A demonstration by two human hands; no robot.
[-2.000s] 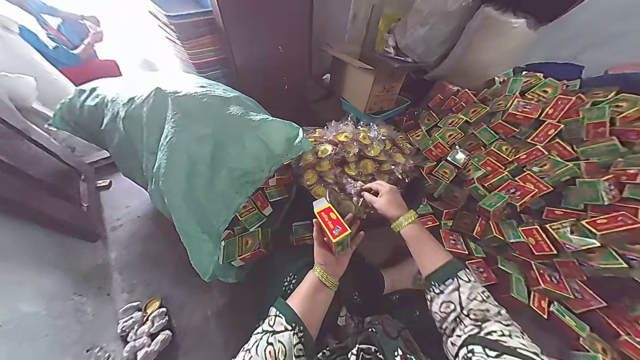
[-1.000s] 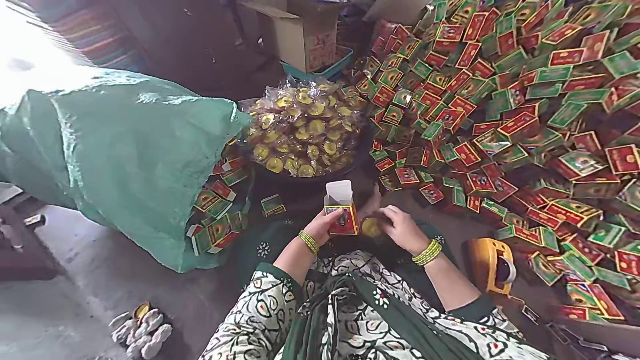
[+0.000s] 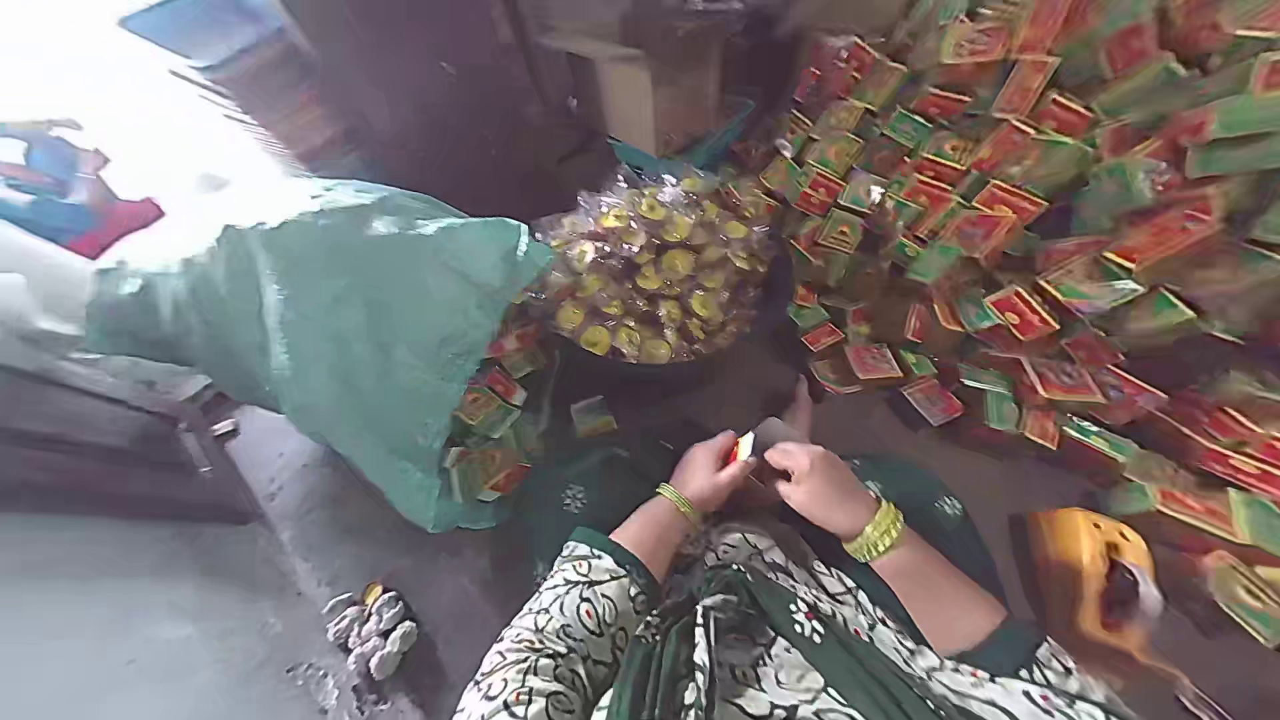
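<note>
My left hand (image 3: pixel 708 473) is closed around a small red and yellow carton (image 3: pixel 742 447), mostly covered by its fingers. Close against it on the right, my right hand (image 3: pixel 822 488) has its fingertips at the carton's pale open end; whether they hold a flap or something else is too blurred to tell. Beyond both hands, a dark round container (image 3: pixel 640 368) is heaped with clear-wrapped pieces with yellow round faces (image 3: pixel 650 275). A green woven sack (image 3: pixel 370 330) lies left of it, with red and green cartons (image 3: pixel 495 400) at its mouth.
Many red and green cartons (image 3: pixel 1020 310) are spread over the floor at right. A yellow tool or dispenser (image 3: pixel 1090 570) lies near my right elbow. Grey lumps (image 3: pixel 372 630) sit on the floor at lower left. A cardboard box (image 3: pixel 640 100) stands behind the heap; a partly visible person (image 3: pixel 70 190) is at far left.
The carton's white flap, raised and plain a second ago, is now mostly hidden between my hands. My right hand has moved against the carton. The view has shifted left.
</note>
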